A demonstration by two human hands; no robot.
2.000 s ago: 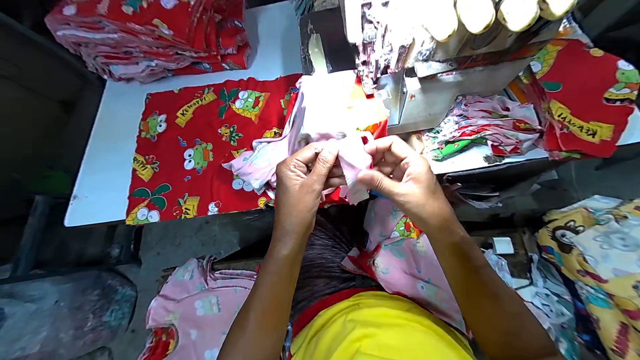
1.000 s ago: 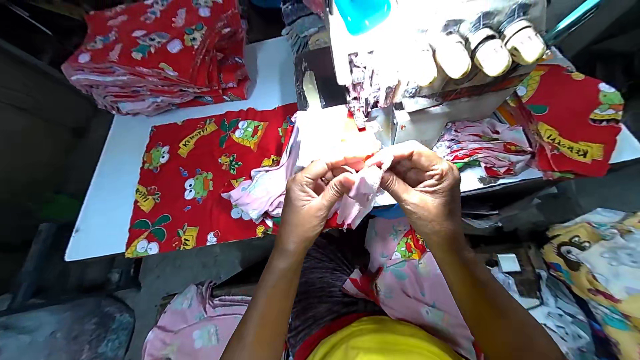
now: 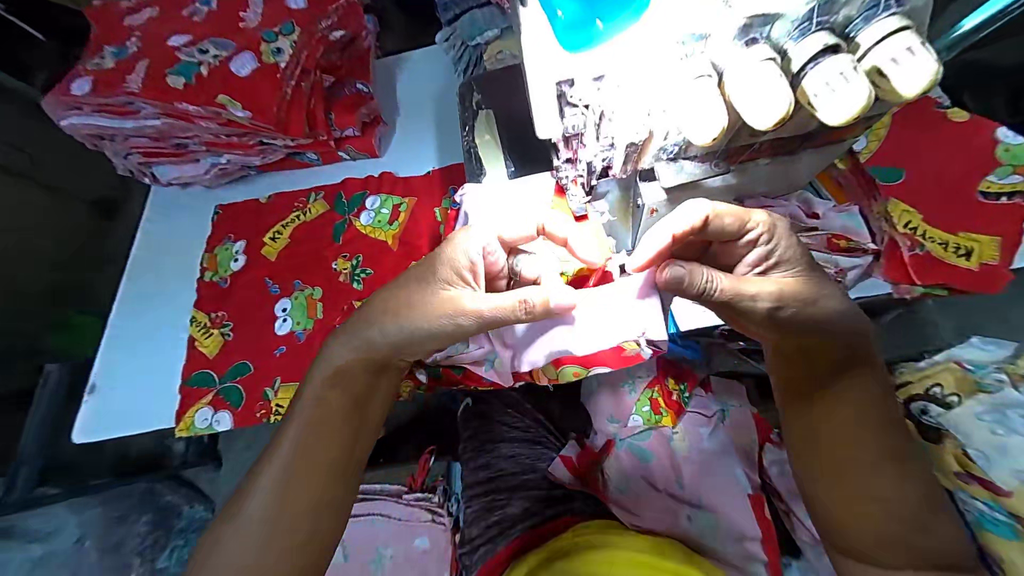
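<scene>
My left hand [image 3: 488, 288] pinches the edge of a pink-backed printed fabric piece [image 3: 584, 324] between thumb and fingers. Its right corner is held by my right hand [image 3: 720, 272], with thumb and forefinger close together. A red printed border shows along the piece's lower edge. Just beyond my fingers stands a sewing machine [image 3: 680, 88], its needle and presser-foot area [image 3: 578, 172] brightly lit. A red fabric panel with frog prints [image 3: 296, 288] lies flat on the white table to the left of my left hand.
A thick stack of red printed fabric [image 3: 216, 88] sits on the white table [image 3: 120, 344] at the back left. Crumpled pink pieces [image 3: 828, 232] and red fabric [image 3: 944, 200] lie right of the machine. Pink fabric [image 3: 672, 448] rests across my lap; yellow printed cloth [image 3: 952, 432] is at lower right.
The fabric that was bunched between my fingers is now spread out, with its red printed edge showing. My hands have moved a little apart.
</scene>
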